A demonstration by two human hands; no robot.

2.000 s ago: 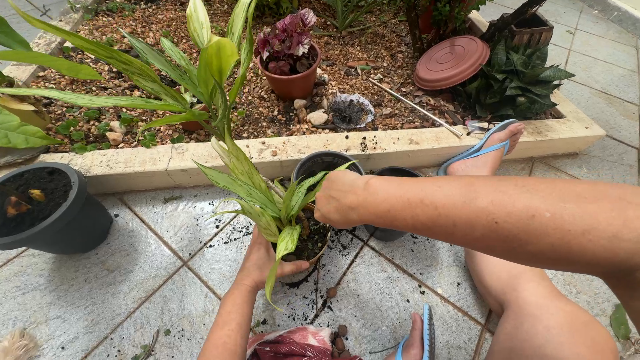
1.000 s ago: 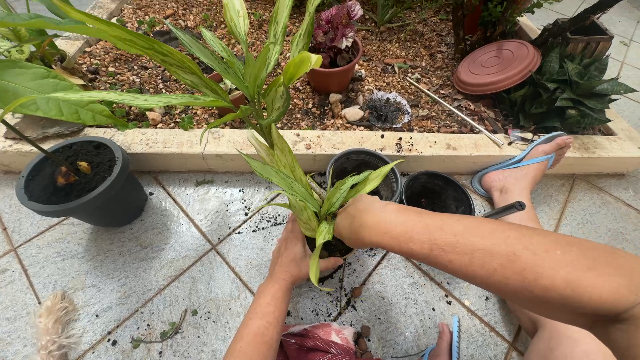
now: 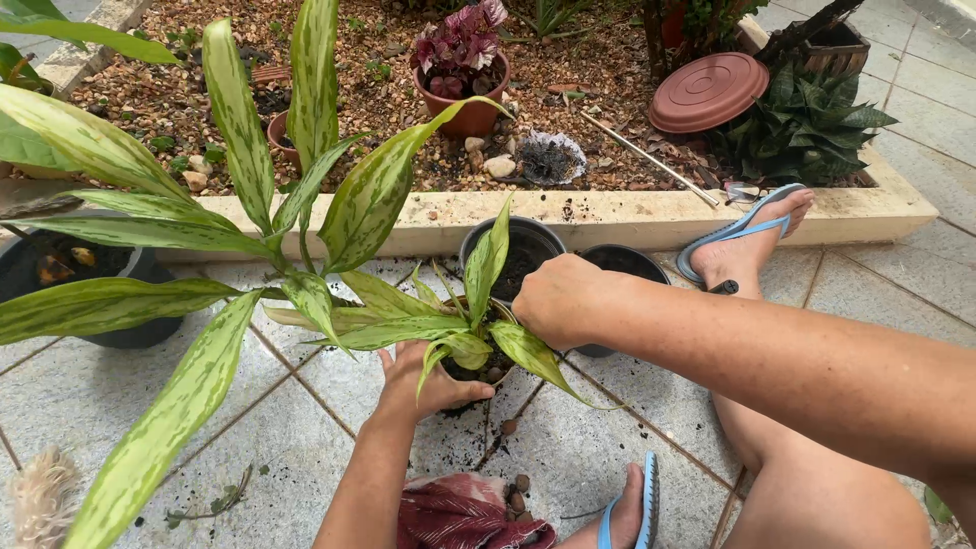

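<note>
A potted plant with variegated green leaves (image 3: 396, 332) stands on the tiles between my hands, a tall leafy stem leaning out to the left. My left hand (image 3: 427, 381) holds the near left side of its pot, thumb on the rim beside the dark soil (image 3: 488, 370). At the pot's right side, my right hand (image 3: 560, 301) is curled with its fingers turned down; whether it holds anything is hidden. Just behind are a grey pot with soil (image 3: 522, 236) and a black pot (image 3: 625, 261), the latter partly covered by my right forearm.
A dark pot with soil (image 3: 137, 267) stands at left. Behind runs a low concrete border (image 3: 610, 217) around a gravel bed holding a reddish potted plant (image 3: 465, 84), a terracotta-coloured lid (image 3: 709, 91) and a thin stick (image 3: 648, 156). A red cloth (image 3: 465, 515) and light fur (image 3: 46, 496) lie near.
The tall leafy stem has come lower and farther left, spreading over the left pot. Both hands remain at the plant's pot. The view has shifted somewhat.
</note>
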